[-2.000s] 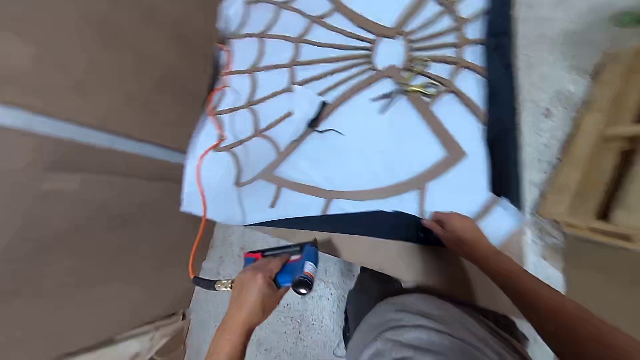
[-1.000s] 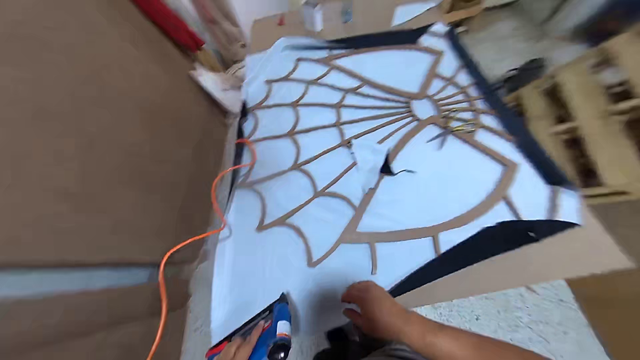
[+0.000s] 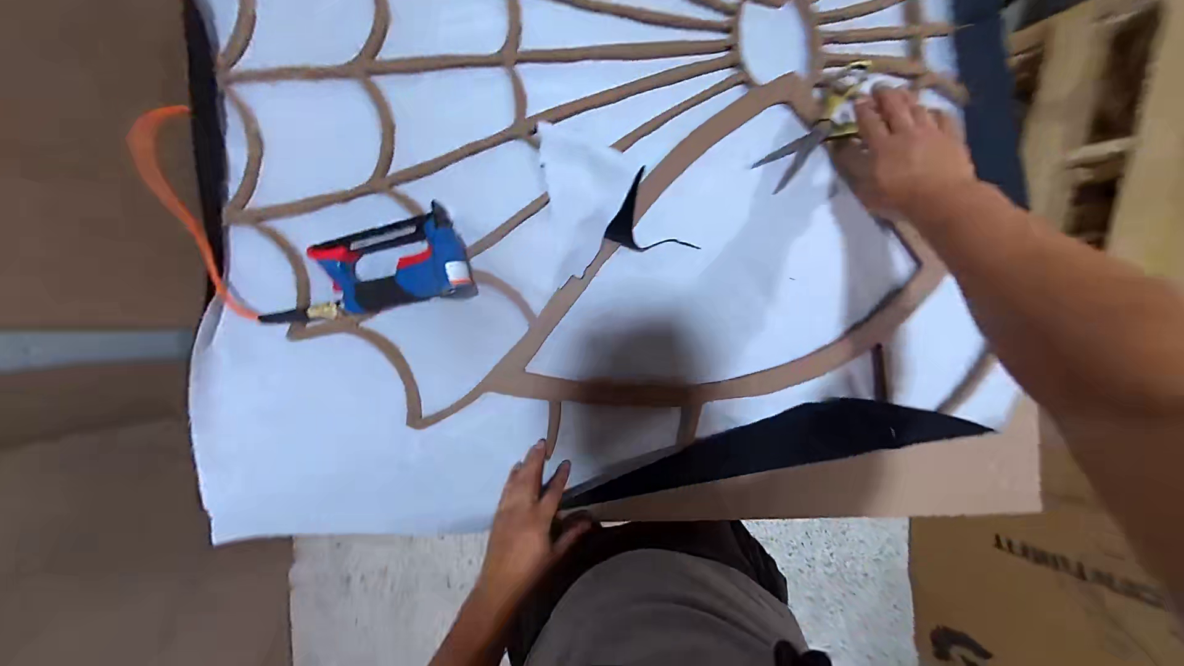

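A pair of scissors [image 3: 819, 134] with yellowish handles lies on the white fabric [image 3: 740, 296], blades apart and pointing left. My right hand [image 3: 911, 153] is over their handles; whether its fingers grip them cannot be told. At the lower edge my left hand [image 3: 536, 509] rests on the white fabric beside the black fabric [image 3: 814, 439], fingers apart. A blue and red pneumatic stapler [image 3: 398, 259] lies on its side at the left, joined to an orange air hose [image 3: 166, 194]. Brown web-shaped strips [image 3: 638, 393] show across the white fabric. A loose white scrap [image 3: 587, 180] with a black tip lies mid-panel.
A brown board [image 3: 980, 472] shows under the fabric at the lower right. Wooden pallets [image 3: 1101, 148] stand at the right, above a printed cardboard sheet [image 3: 1017, 573]. Large brown sheets [image 3: 83, 166] cover the left side, and speckled floor [image 3: 832, 564] shows at the bottom.
The stapler has left my left hand and now lies on the panel. My right hand has moved from the lower edge up to the scissors. My left hand now touches the lower edge.
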